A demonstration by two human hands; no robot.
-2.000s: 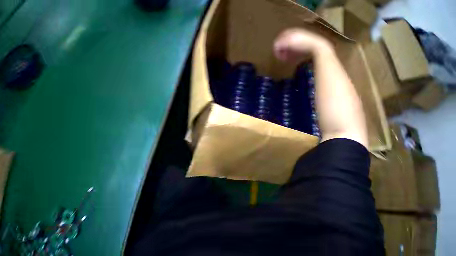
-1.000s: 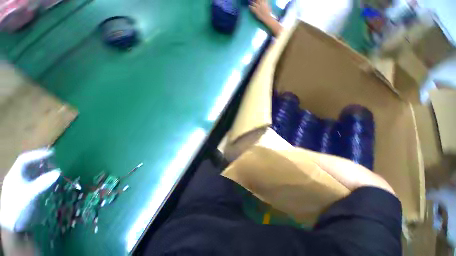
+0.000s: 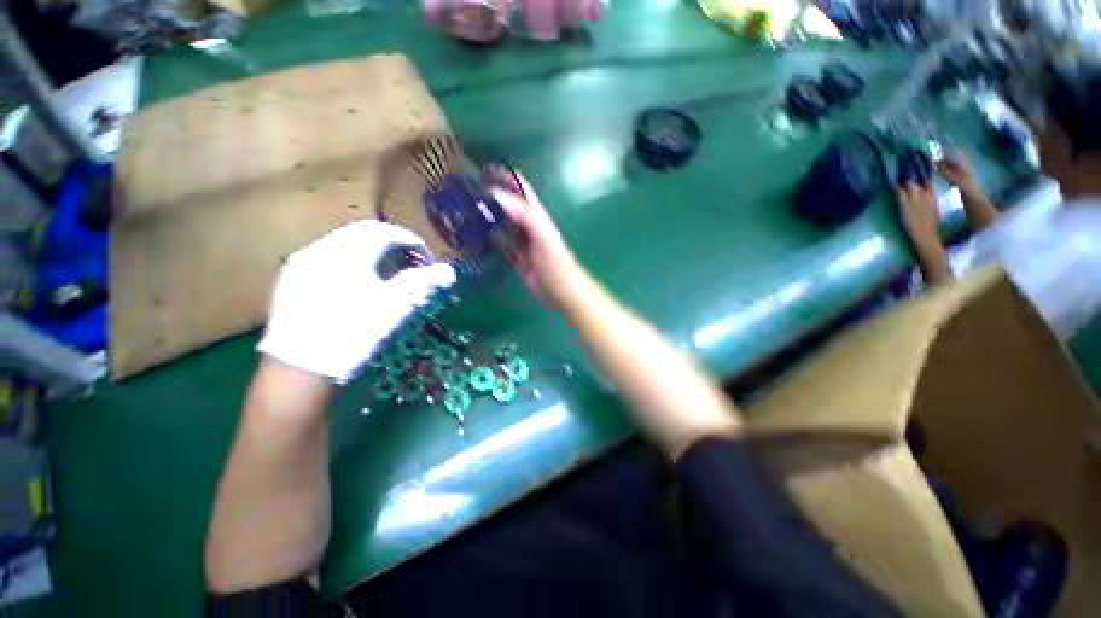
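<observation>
My right hand, bare, holds a dark slotted fan housing above the near right corner of the plywood board. The housing is blurred. My left hand, in a white glove, is beside it with fingers curled around something small and dark, which I cannot make out clearly. A heap of green ring circuit boards with thin dark and red wires lies on the green bench just below and right of the glove.
The plywood board lies at left, with blue items beyond it. A single housing stands further back. A carton holding dark housings is at lower right. Another worker's hands are at right, near a housing stack.
My right hand has left the carton and now holds a housing over the bench. The gloved left hand has come up from the heap beside it. The view has turned left.
</observation>
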